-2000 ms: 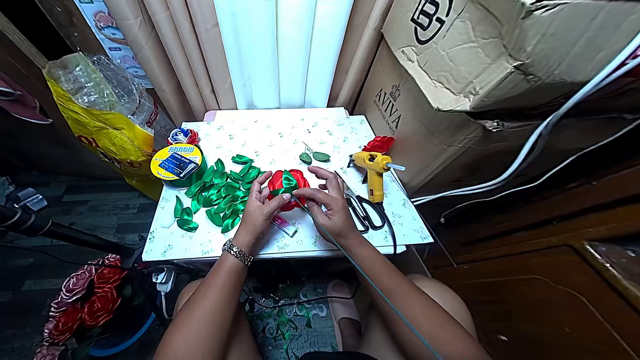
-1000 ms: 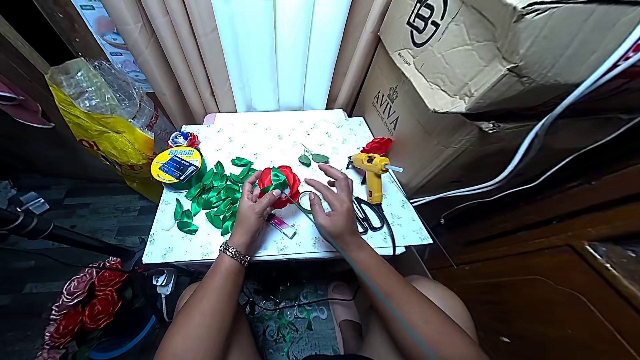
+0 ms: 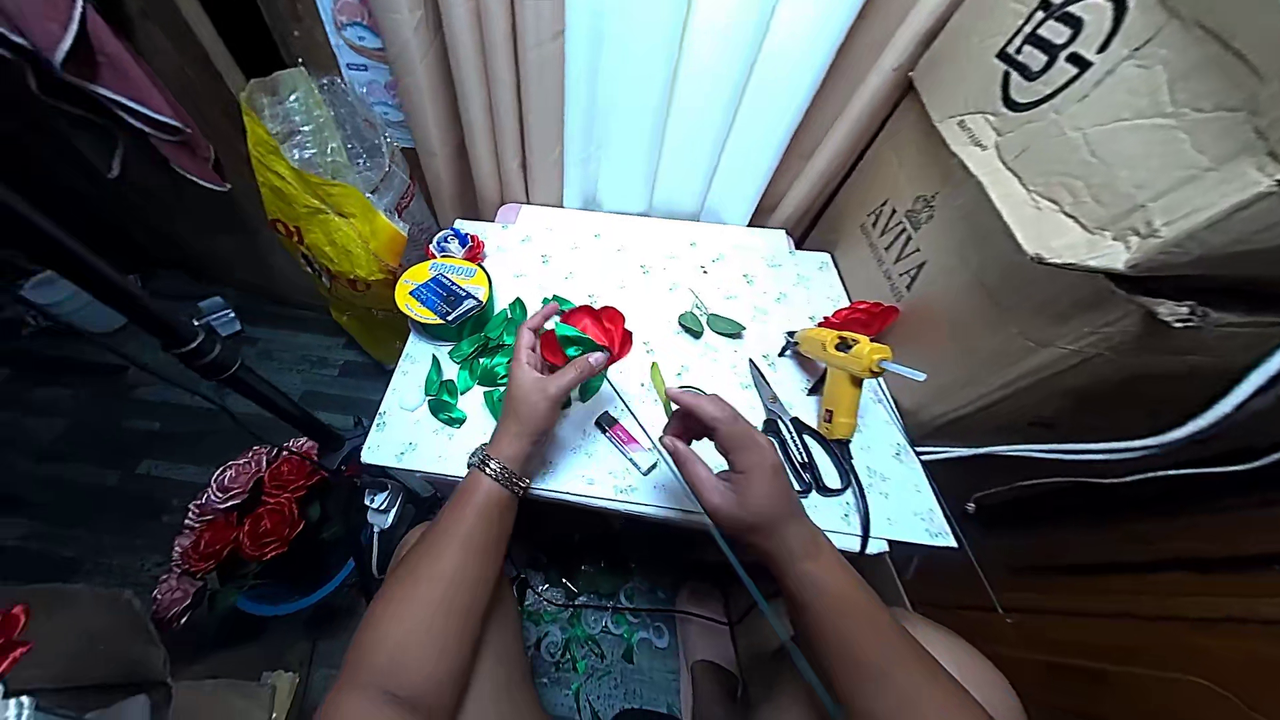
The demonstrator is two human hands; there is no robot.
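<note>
My left hand (image 3: 545,385) holds a red satin ribbon rose (image 3: 603,332) with green leaves at its base; its long thin stem (image 3: 725,550) slants down to the lower right. My right hand (image 3: 725,455) is beside the stem, thumb and finger pinching a thin strip whose yellow-green end (image 3: 658,385) stands up near the fingertips. Green satin leaves (image 3: 490,365) lie in a pile left of the rose. A lighter (image 3: 626,442) lies between the hands. Black-handled scissors (image 3: 795,440) and a yellow hot glue gun (image 3: 843,375) are to the right.
A round yellow-labelled spool (image 3: 443,293) and a small ribbon flower (image 3: 456,245) stand at the table's left. Two leaves on a sprig (image 3: 712,322) and another red flower (image 3: 860,318) lie farther back. Cardboard boxes (image 3: 900,230) border the right; finished roses (image 3: 250,510) stand lower left.
My right hand has moved away from the rose, down and to the right. My left hand still holds the rose, which now shows more of its red petals.
</note>
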